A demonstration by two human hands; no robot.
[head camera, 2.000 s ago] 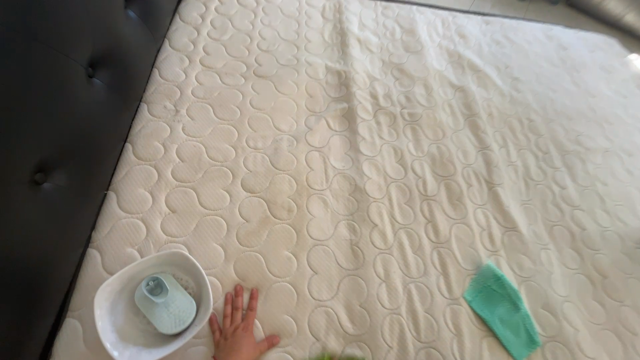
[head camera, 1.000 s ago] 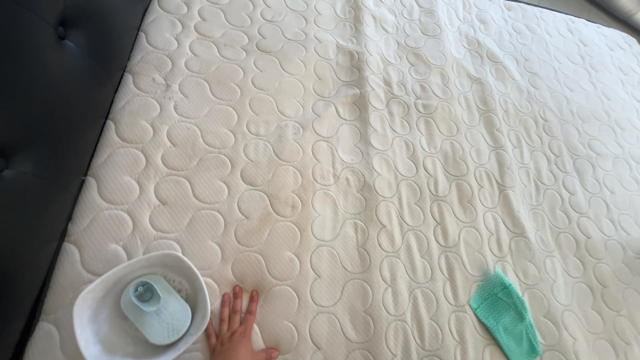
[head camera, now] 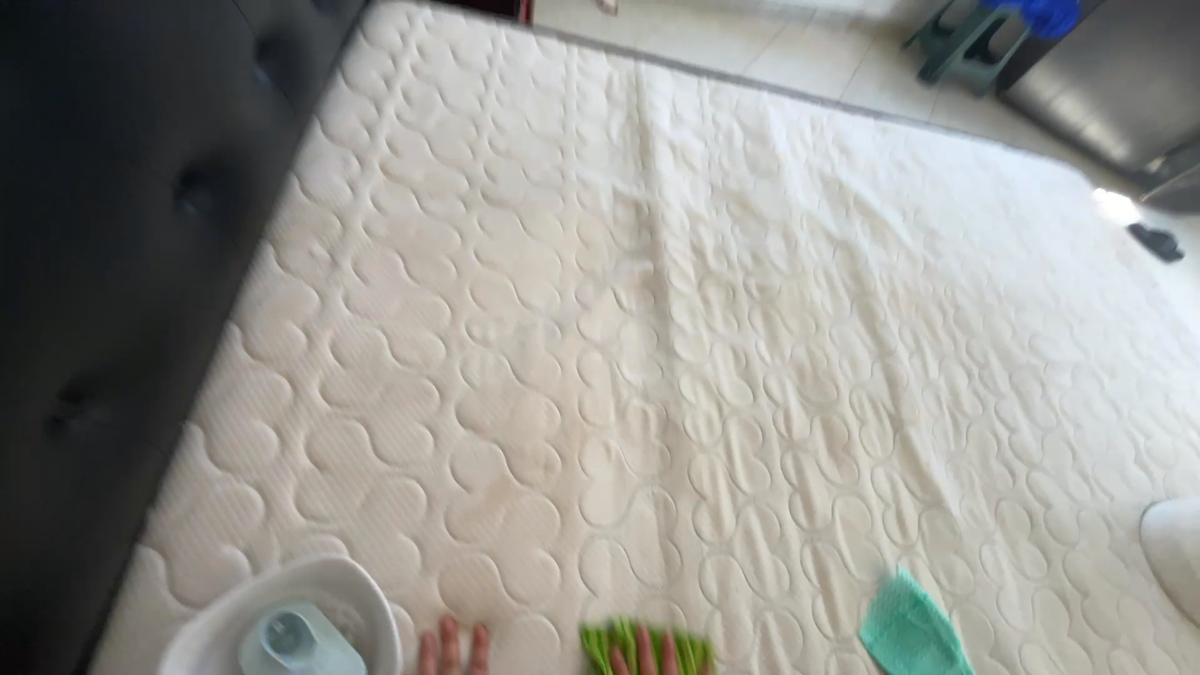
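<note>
My left hand shows only its fingertips at the bottom edge, flat on the cream quilted mattress, just right of a white bowl. A pale plastic bottle or container lies in that bowl. The fingers of my right hand are spread on top of a green microfiber cloth, pressing it to the mattress. Farther right lies a folded teal cloth, touched by neither hand. Both palms are outside the frame.
A black tufted headboard runs along the left side. Past the mattress's far edge are floor tiles, a green plastic stool with something blue on it, and a dark object. A white rounded object is at the right edge.
My right hand with the green cloth has come into view at the bottom; two seconds ago only a sliver of green showed there. The view has tilted up, showing the floor and stool.
</note>
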